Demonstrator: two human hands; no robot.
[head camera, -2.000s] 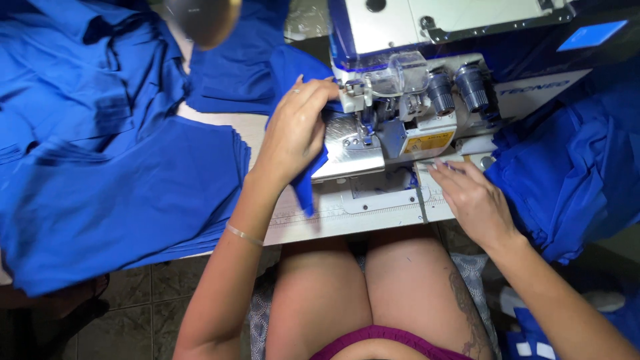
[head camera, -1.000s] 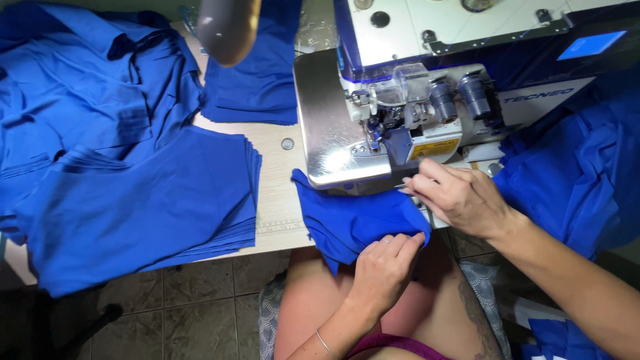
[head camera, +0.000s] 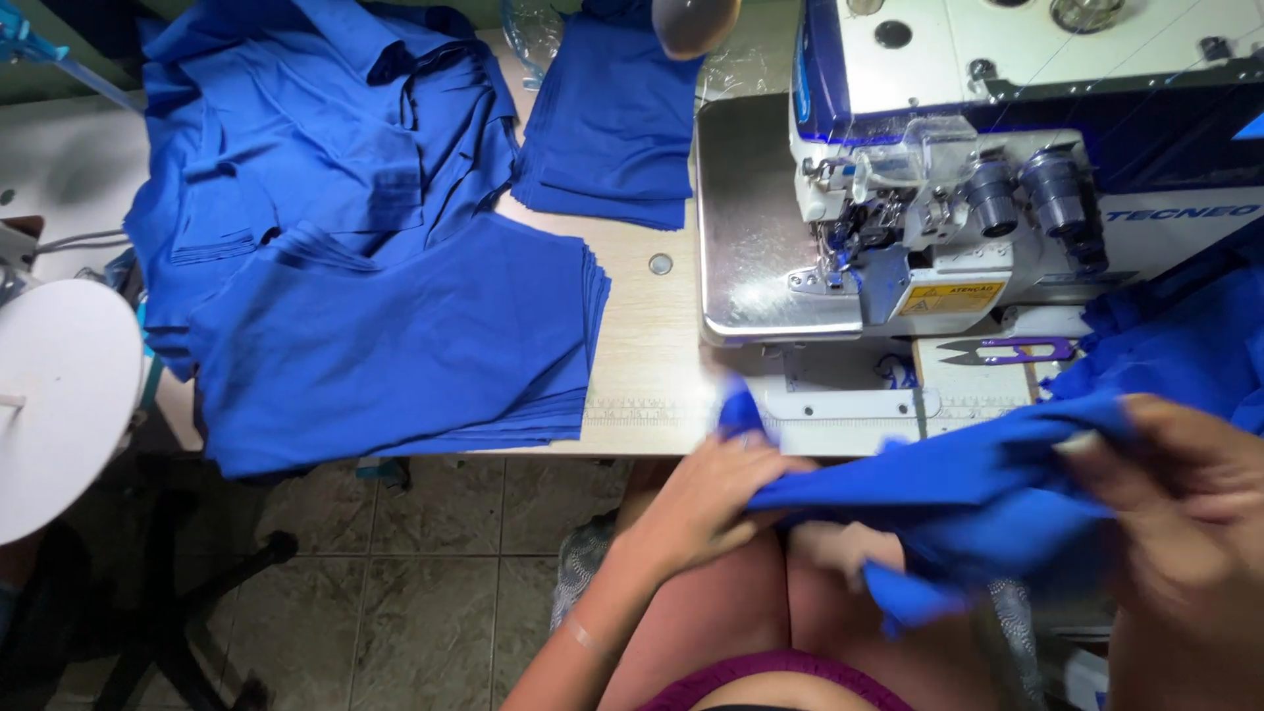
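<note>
A blue fabric piece (head camera: 948, 474) stretches between my hands over my lap, below the table's front edge. My left hand (head camera: 716, 494) grips its left end, with a corner sticking up past the fingers. My right hand (head camera: 1175, 494), blurred, holds the other end at the right. Beyond them stands an overlock sewing machine (head camera: 889, 257), its metal plate bare of fabric. Purple-handled thread snips (head camera: 1017, 350) lie in front of the machine, on the right.
Stacked blue fabric pieces (head camera: 415, 346) cover the table's left part, beside a crumpled blue heap (head camera: 306, 128). A smaller stack (head camera: 612, 118) lies farther back. More blue fabric (head camera: 1185, 336) is bunched at the right. A white disc (head camera: 64, 405) stands at the far left.
The blue piece has moved from the machine's front edge to the space over my lap. My right hand has left the machine's front for the right side and now holds the fabric.
</note>
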